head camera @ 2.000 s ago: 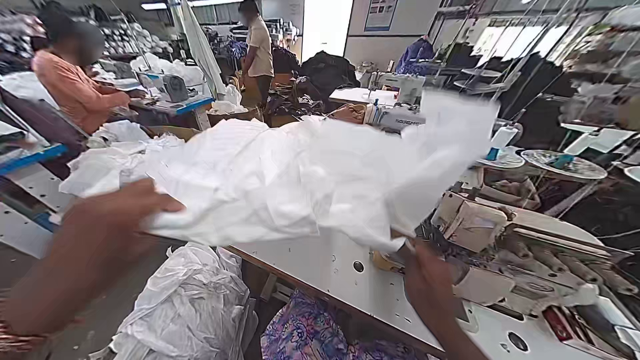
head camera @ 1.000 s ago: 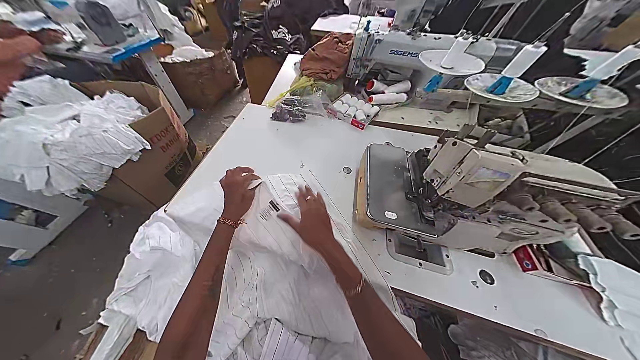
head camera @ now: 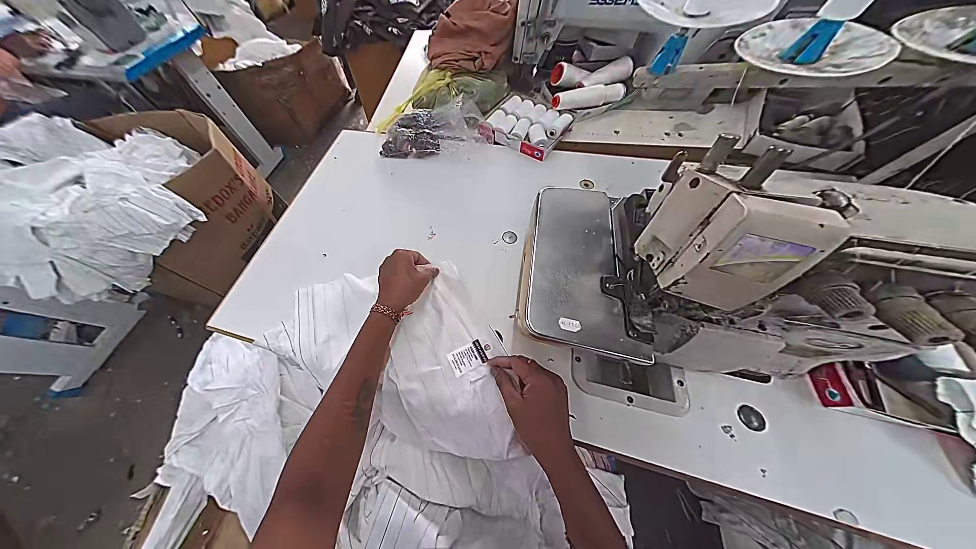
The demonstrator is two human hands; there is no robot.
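Note:
A white striped fabric garment [head camera: 450, 404] lies over the front edge of the white sewing table [head camera: 427, 198], part of it hanging down. My left hand [head camera: 404, 280] pinches its upper edge between thumb and fingers. Lower and to the right, my right hand [head camera: 531, 393] pinches the garment's edge beside a small white and black care label [head camera: 467, 357] that bears writing. To the right of both hands stands an overlock sewing machine [head camera: 732, 236] with a flat metal plate [head camera: 572, 267] on its near left side.
A cardboard box [head camera: 221, 206] heaped with white cloth [head camera: 84, 198] stands at left. Along the table's far edge are a box of white thread spools [head camera: 530, 122], a plastic bag [head camera: 435, 131] and brown cloth [head camera: 473, 34]. Thread stand discs [head camera: 820, 46] rise behind the overlock machine.
The white cloth, held up in the air two seconds ago, now lies on the table. My right hand, flat on the cloth a second ago, now pinches its edge by the label. The view has tilted down.

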